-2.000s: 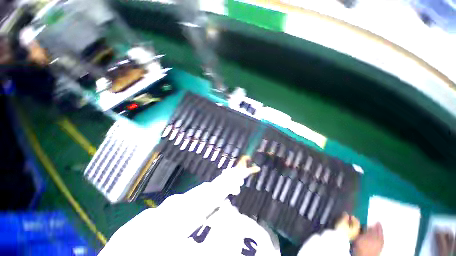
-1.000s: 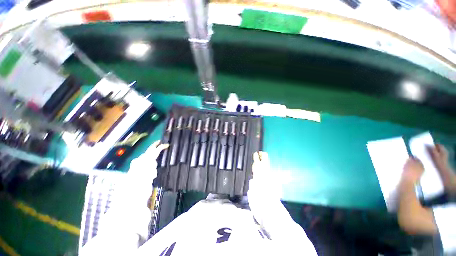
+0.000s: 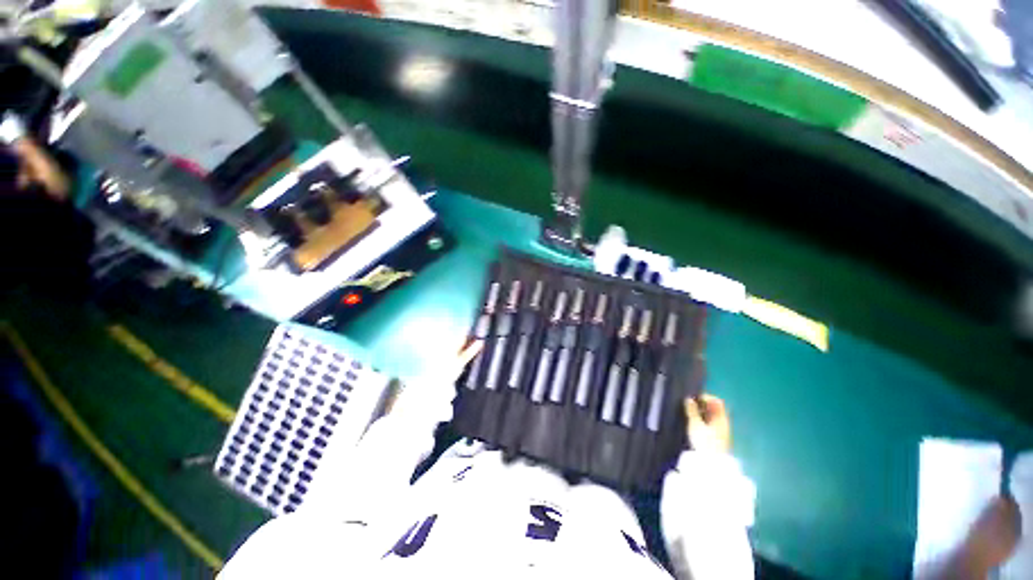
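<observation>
A black ribbed holding tray lies on the teal-green bench in front of me. Several slim wand units lie in a row in its grooves, with copper-coloured rings and silver ends toward the back. My left hand is at the tray's left edge, mostly hidden by the sleeve. My right hand holds the tray's right edge, fingers bent around it.
The press machine with its brown-orange fixture stands back left. A white parts tray with dark ovals is at left. A backing strip lies behind the tray. Another person's hand is beside white sheets at right. A metal post stands behind.
Two seconds ago two trays of units lay side by side; now one shows. Since one second ago the view has turned, and both hands remain at the tray's sides.
</observation>
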